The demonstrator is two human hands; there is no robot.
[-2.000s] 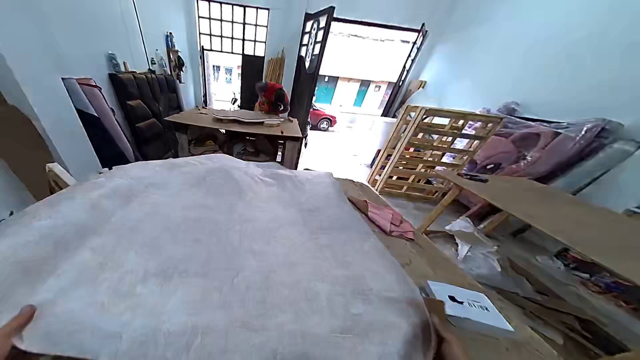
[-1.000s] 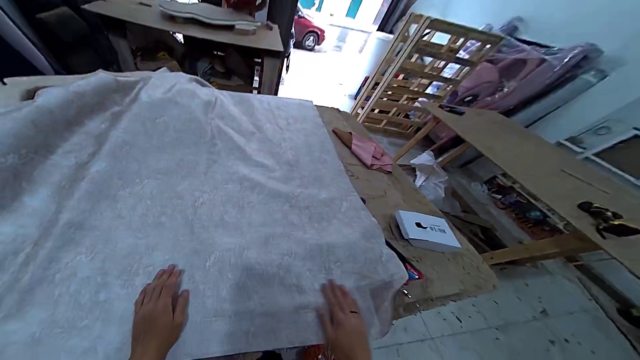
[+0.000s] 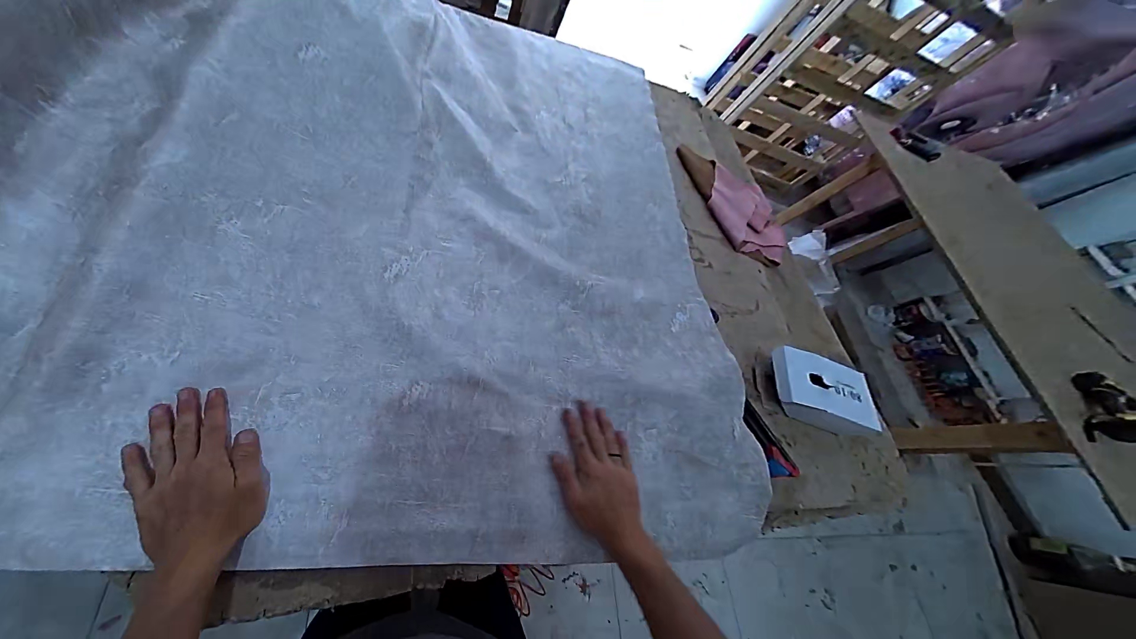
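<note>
A large sheet of light grey fabric covers most of the work table, with soft wrinkles across its upper half. At the lower left my left hand lies palm down on it, fingers spread. My right hand, with a ring on one finger, rests flat on the cloth nearer the right edge. Neither hand grips anything. The fabric's near edge runs just past the table edge, below both hands.
On the table's bare right strip lie folded pink cloth, a white box and a partly covered red and blue tool. A second table holds a dark tool. A wooden frame stands behind.
Both hands now lie flat on the fabric; two seconds ago they were at its left and right edges. The cloth has come down flatter over the table. The view has tilted down.
</note>
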